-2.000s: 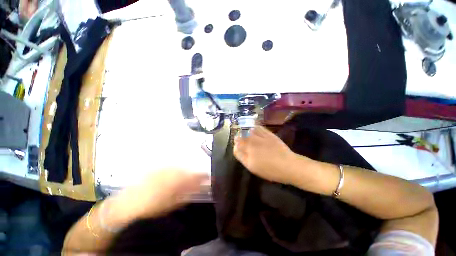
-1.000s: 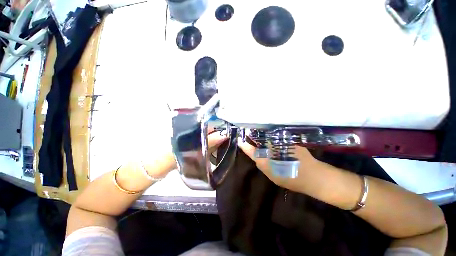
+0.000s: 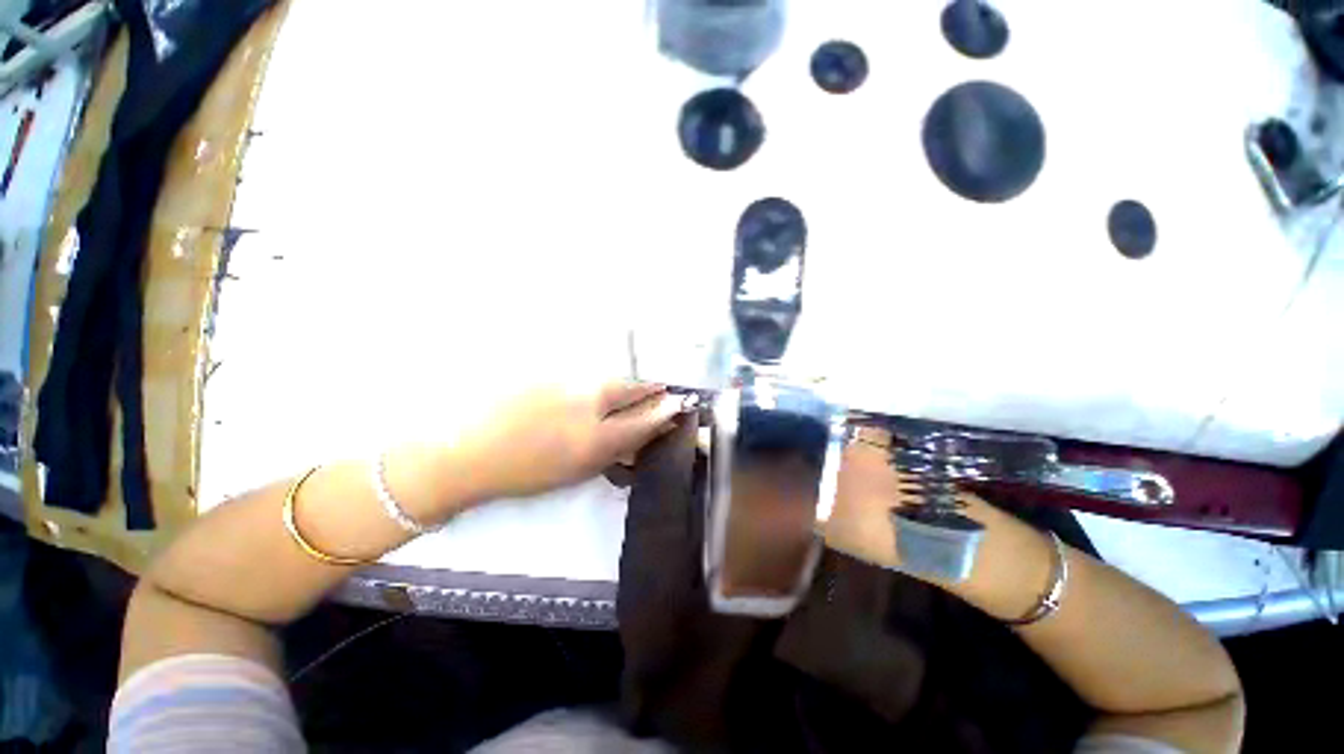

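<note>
The white sewing machine head (image 3: 884,295) with round black plugs fills the upper middle and right. The shiny take-up lever guard (image 3: 767,501) hangs at its front and hides the needle area. My left hand (image 3: 568,435) is left of the guard, its thumb and fingers pinching the edge of the dark brown garment (image 3: 663,589). My right hand (image 3: 870,501) is behind the guard and the thread tension assembly (image 3: 939,508); its fingertips are hidden. The garment hangs from under the head over the table's front edge to the lap.
Black fabric strips (image 3: 103,295) lie on tan cardboard (image 3: 170,324) at the left. A pale marked ruler strip (image 3: 501,601) runs along the table's front edge. A dark red strip (image 3: 1231,494) lines the bottom of the machine head at right.
My left hand has moved from a blur over the table up to the garment edge beside the guard. The view has come closer to the machine, and the black cloth over the head has left view.
</note>
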